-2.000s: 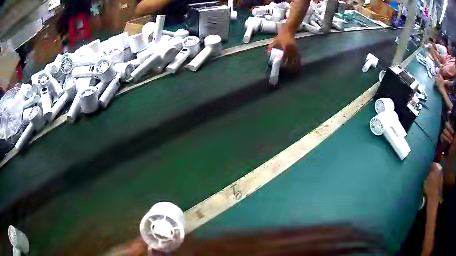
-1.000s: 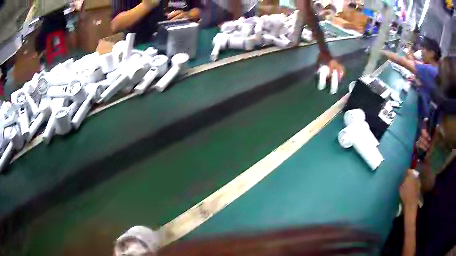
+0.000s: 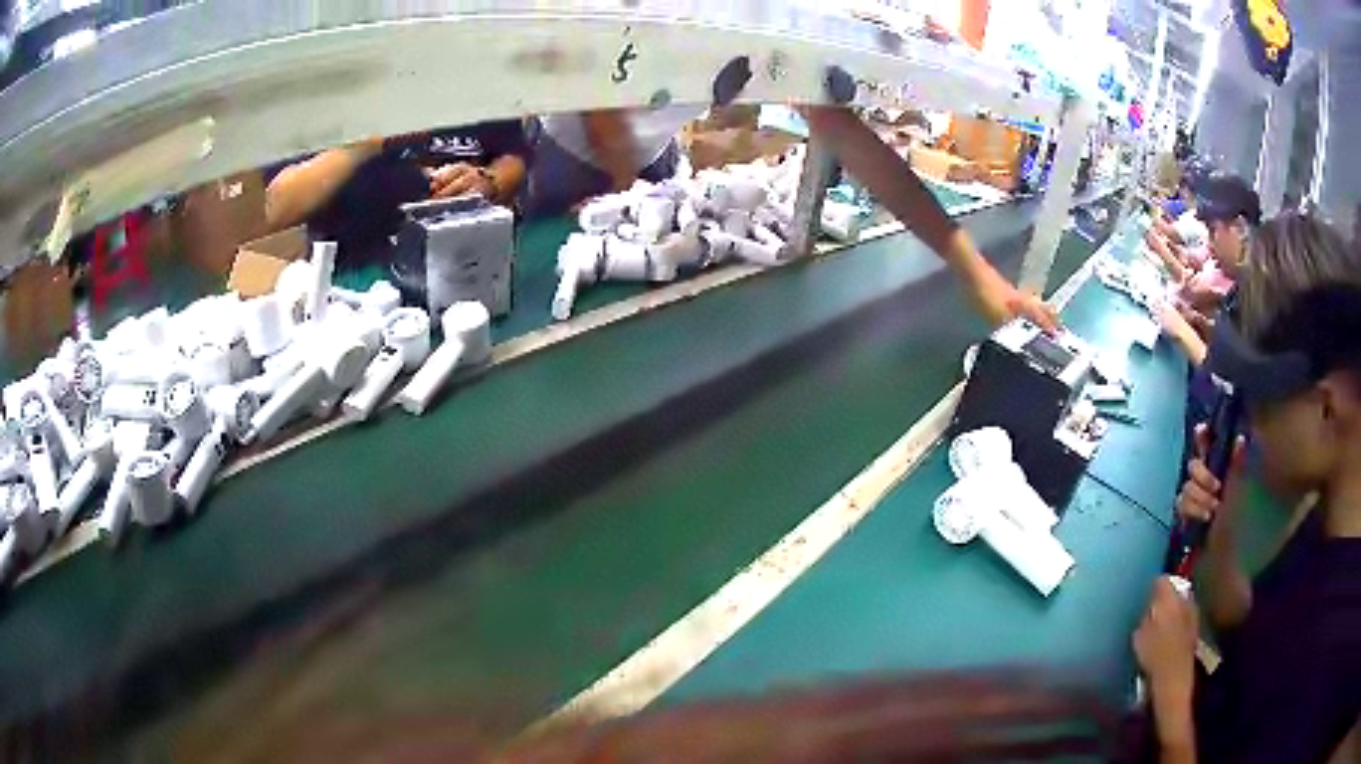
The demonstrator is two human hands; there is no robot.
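Neither of my hands shows clearly. A blurred reddish-brown band, perhaps my forearm, crosses the bottom edge; its hand cannot be made out. The dark green conveyor belt (image 3: 597,508) with its blackish strip runs from lower left to upper right. On the right bench, white handheld fans (image 3: 1020,537) lie together against a black box (image 3: 1015,411) with a pale top and small parts. A large heap of white fans (image 3: 179,388) lies beyond the belt on the left.
A pale overhead beam (image 3: 448,60) crosses the top. Beyond the belt are a metal-fronted box (image 3: 460,261), a second fan pile (image 3: 672,224) and a worker. Another person's arm (image 3: 911,194) reaches over the belt to the black box. Workers sit along the right, one holding a dark stick-shaped tool.
My view has tilted up, bringing in the beam. The fan held at the bottom edge has left the picture. The other person's hand has moved from fans over the belt to the black box.
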